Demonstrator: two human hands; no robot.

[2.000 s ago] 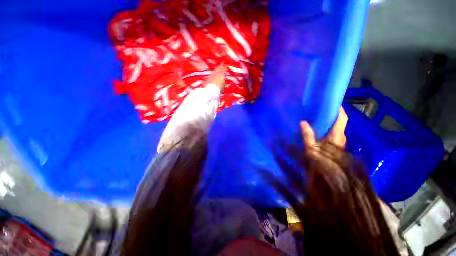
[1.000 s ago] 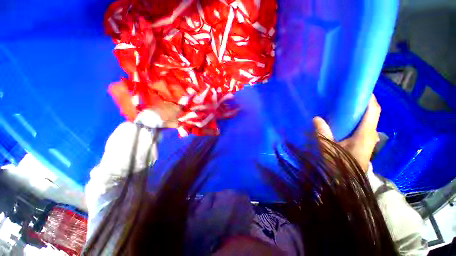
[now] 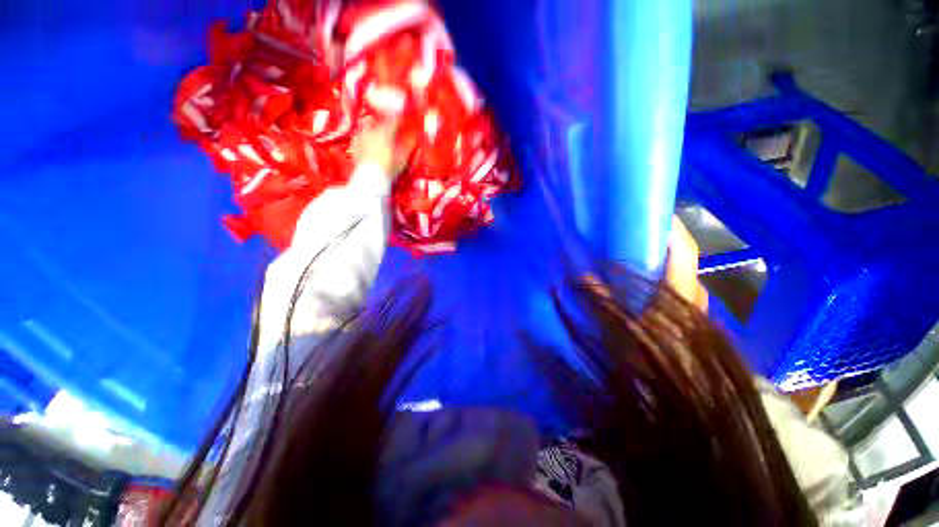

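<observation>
A tangled pile of red-and-white strips lies in a large blue bin. My left hand, in a pale sleeve, reaches into the pile. It is blurred, with its fingers partly hidden among strips. Blurred strips just above and beside it look lifted and appear held in it. My right hand grips the bin's thick rim at the right, its fingers on the outer side. Hanging dark hair covers much of that hand and both forearms.
A darker blue plastic stool or crate with openings stands on the floor right of the bin. A metal frame is at the lower right. A reddish block shows at the lower left edge.
My left hand has moved right and up from the pile's near left side into its middle, and strips there have shifted. My right hand stays on the rim, which now appears further left.
</observation>
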